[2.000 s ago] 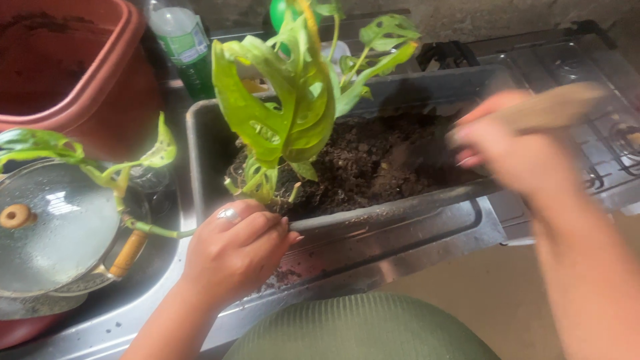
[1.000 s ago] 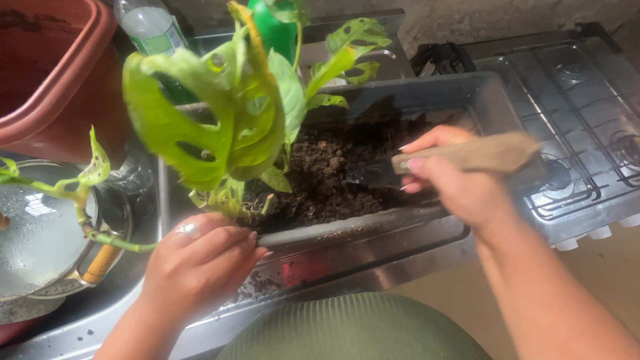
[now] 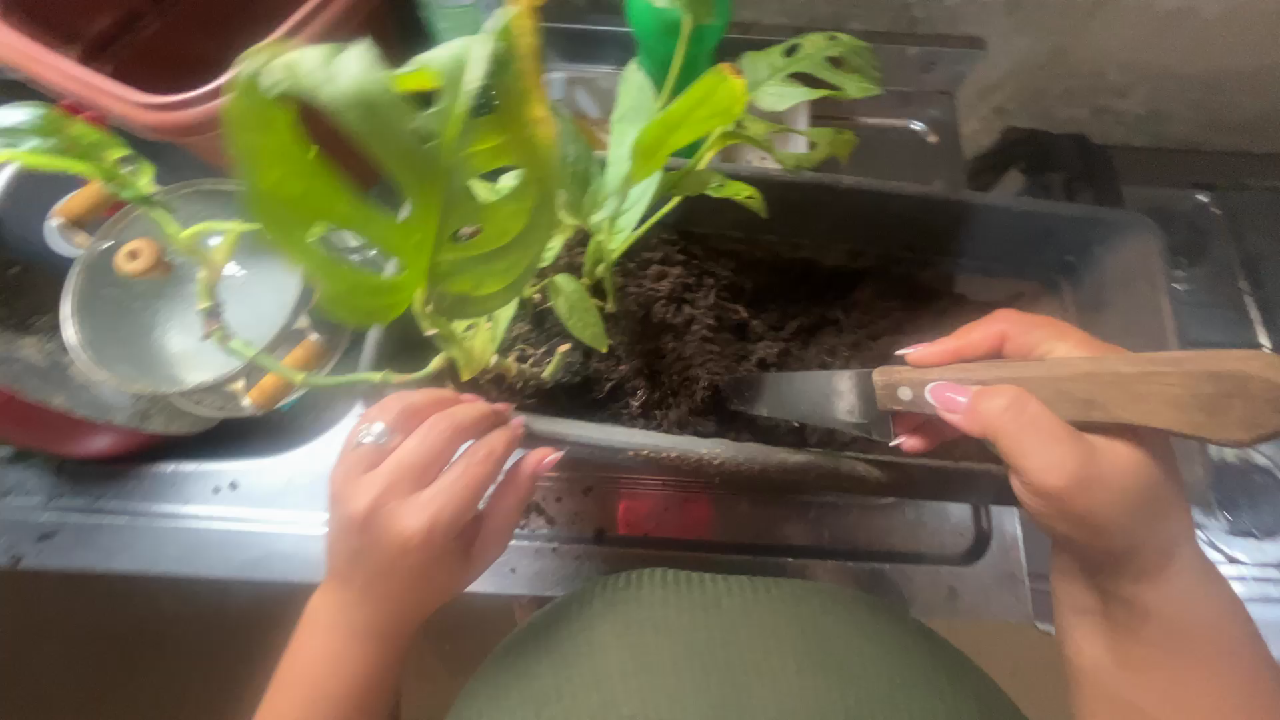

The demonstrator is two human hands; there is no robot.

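A long grey planter box (image 3: pixel 1060 215) holds dark soil (image 3: pixel 690 310) and a leafy plant with holed green leaves (image 3: pixel 480 230), rooted toward its left end. My left hand (image 3: pixel 425 480), with a ring on one finger, rests its curled fingers on the near rim beside the plant's base. In my right hand (image 3: pixel 1050 410) is the wooden handle of a metal-bladed tool (image 3: pixel 1080 390), perhaps a knife or spatula. Its blade points left and the tip is hidden in the soil, right of the plant. A long stem trails left over the rim.
At left, a glass-lidded pan (image 3: pixel 240 290) with wooden knobs sits in a steel sink. Behind it stands a reddish plastic tub (image 3: pixel 170 110). A green plastic bottle (image 3: pixel 680 40) is behind the planter. The planter stands on a steel counter (image 3: pixel 800 525), with a gas stove (image 3: pixel 1235 490) at right.
The tool's blade, held over the planter's right part one second ago, now has its tip in the soil. My left hand stays at the near rim. The view has shifted closer.
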